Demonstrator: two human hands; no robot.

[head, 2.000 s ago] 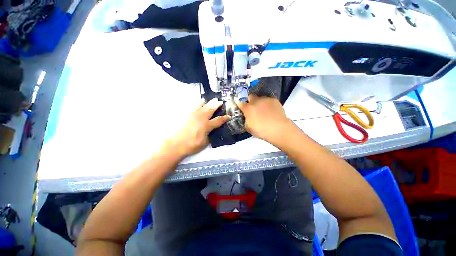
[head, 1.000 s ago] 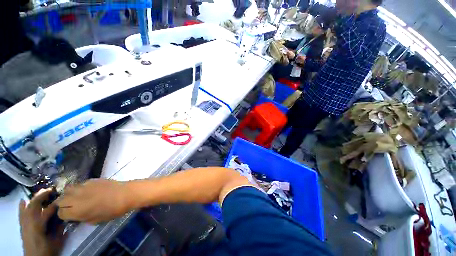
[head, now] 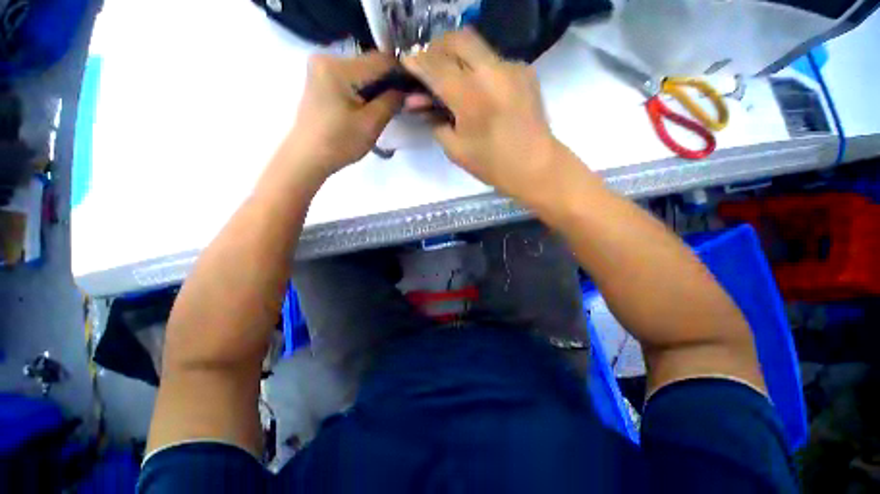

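A narrow black strip of the garment (head: 384,85) is pinched between my hands, just in front of the needle area of the white sewing machine (head: 417,21). My left hand (head: 345,108) grips its left part with thumb and fingers. My right hand (head: 480,101) grips its right part, fingers bent over it. More dark garment (head: 526,27) lies behind my right hand, and a dark part with a pale dot lies at the top left. The presser foot and the fingertips are blurred and partly hidden.
Scissors with red and yellow handles (head: 687,135) lie on the table right of my right hand. A small dark curved piece (head: 384,151) lies below my left hand. The ruler-marked table edge (head: 386,230) runs in front. A blue bin (head: 762,318) and red plastic (head: 820,246) stand below right.
The view turned right to a person and bins, then back down to the table. My hands, flat on the cloth at first, now pinch the black strip nearer the machine's front.
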